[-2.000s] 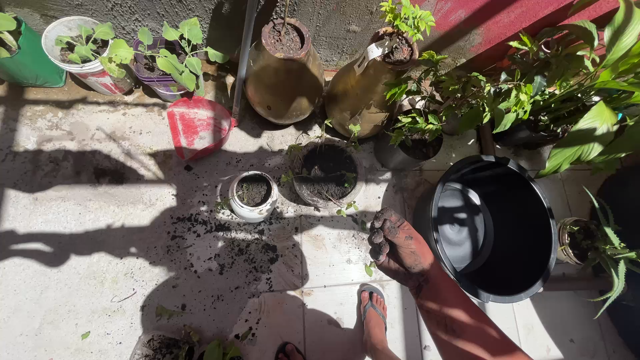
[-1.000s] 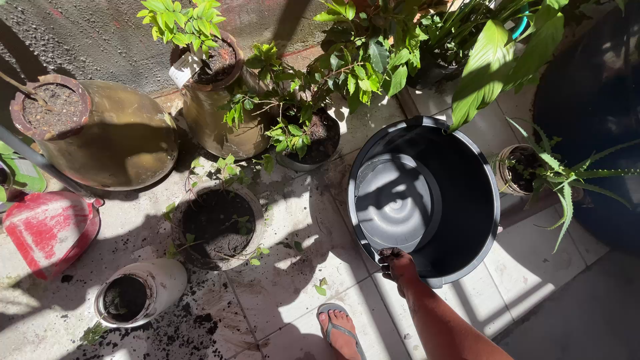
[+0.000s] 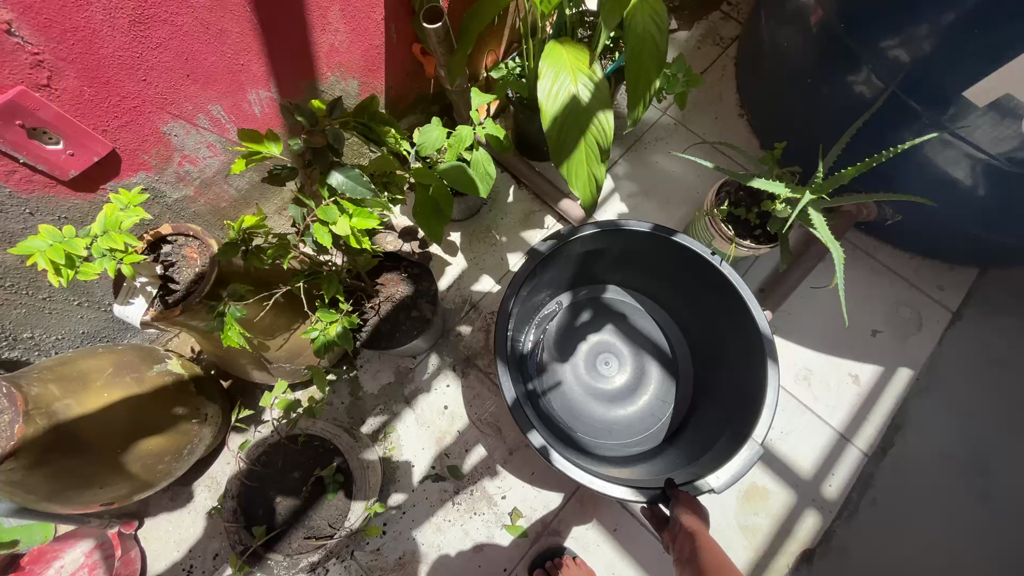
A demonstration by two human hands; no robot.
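A large round black plastic basin [image 3: 608, 364] stands on the white tiled floor. My right hand [image 3: 678, 520], dark with soil, holds its near rim, with a fingertip over the edge and other fingers against the outside. Inside the basin there are only light patches and shadows. My left hand is out of view. Left of the basin, a round pot of dark soil [image 3: 300, 492] has thin trailing stems around its rim. A leafy plant in a grey pot [image 3: 400, 308] stands beyond it.
An aloe-like plant in a ribbed pot [image 3: 740, 216] stands right of the basin, near a large dark blue container [image 3: 880, 104]. Brown pipes lie behind. Large olive-brown vessels [image 3: 112, 432] line the left. A red dustpan [image 3: 88, 552] and my foot [image 3: 564, 564] are at the bottom.
My right hand has moved from above the floor beside the basin to its near rim and has taken hold there. The view has swung to the right.
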